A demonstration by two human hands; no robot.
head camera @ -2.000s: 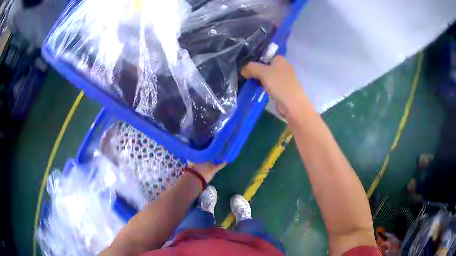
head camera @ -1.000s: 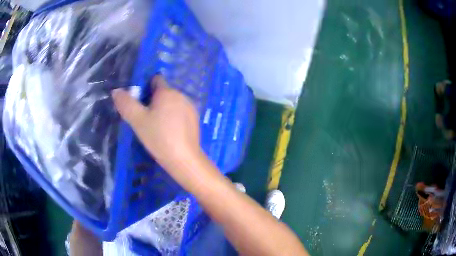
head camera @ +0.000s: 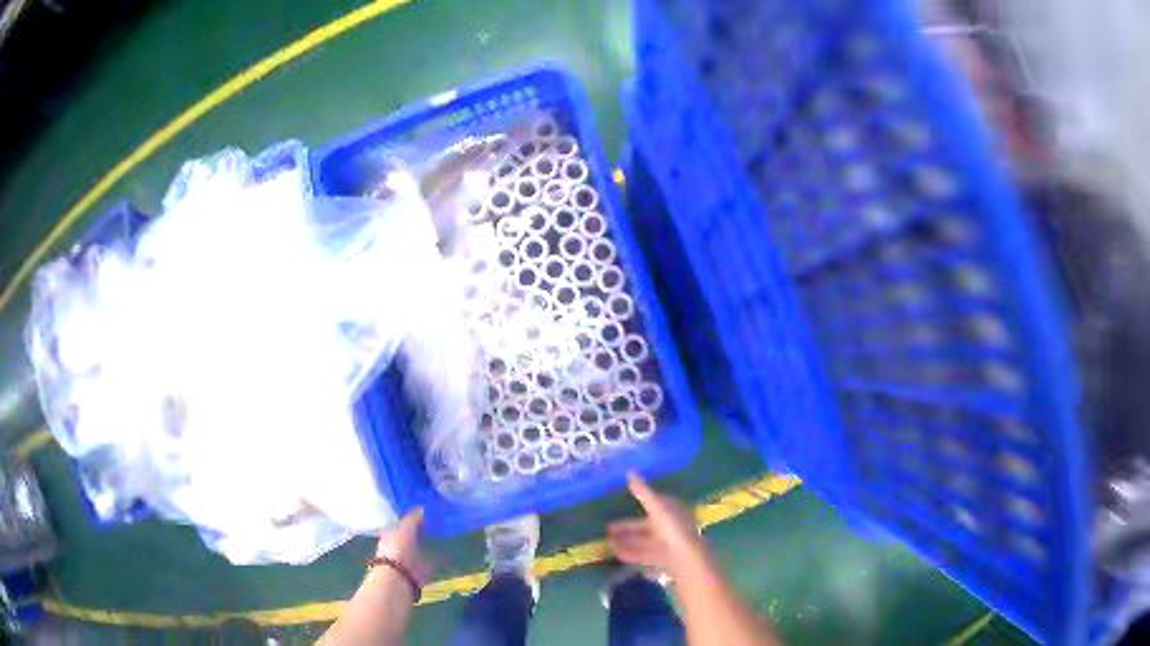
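A blue plastic crate [head camera: 574, 495] filled with rows of white tubular parts [head camera: 555, 271] is in front of me, with a clear liner folded to its left side. My left hand [head camera: 401, 545] is at the crate's near left corner, with its fingertips at the rim; whether it grips is unclear. My right hand [head camera: 658, 528] is below the near rim, with its fingers apart and one fingertip at the rim. It holds nothing visible.
A glaring heap of clear plastic bags [head camera: 227, 366] covers another blue crate at the left. A tall stack of blue slotted crates [head camera: 883, 290] stands close on the right, blurred. Yellow lines [head camera: 278, 615] cross the green floor. My shoes are just below the crate.
My hands have let go of the crate with film-covered dark parts, which is no longer clearly visible. Both hands are now at the crate of tubular parts, and the view has turned.
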